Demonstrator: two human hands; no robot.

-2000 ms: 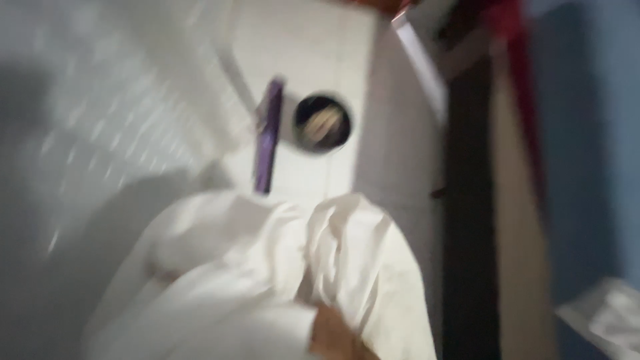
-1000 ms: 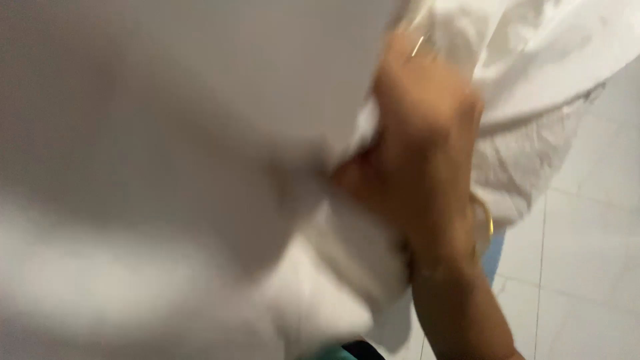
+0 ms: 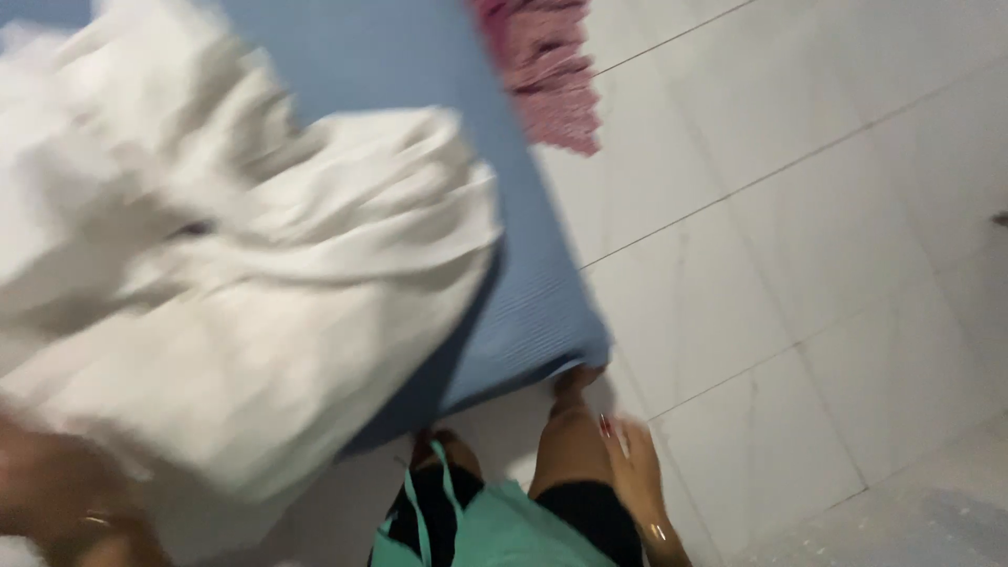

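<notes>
A large bunched white cloth (image 3: 315,315) covers the left of the view and lies over a blue mattress or padded surface (image 3: 528,315). At the lower left edge my left hand (image 3: 55,472), blurred and partly cut off, is against the cloth; its fingers are not clear. My right hand (image 3: 636,461) hangs beside my right thigh, fingers extended, with nothing seen in it. A thin bangle is at each wrist.
Pale floor tiles (image 3: 748,236) with dark joints spread to the right. A pink textured cloth (image 3: 551,87) hangs at the blue edge at the top. My legs stand at the near corner of the blue surface. A small dark thing shows at the far right.
The view has swung a lot. The blue surface with the white cloth on it now shows broadly. A hand that was at the white cloth one second ago is no longer there in mid-view.
</notes>
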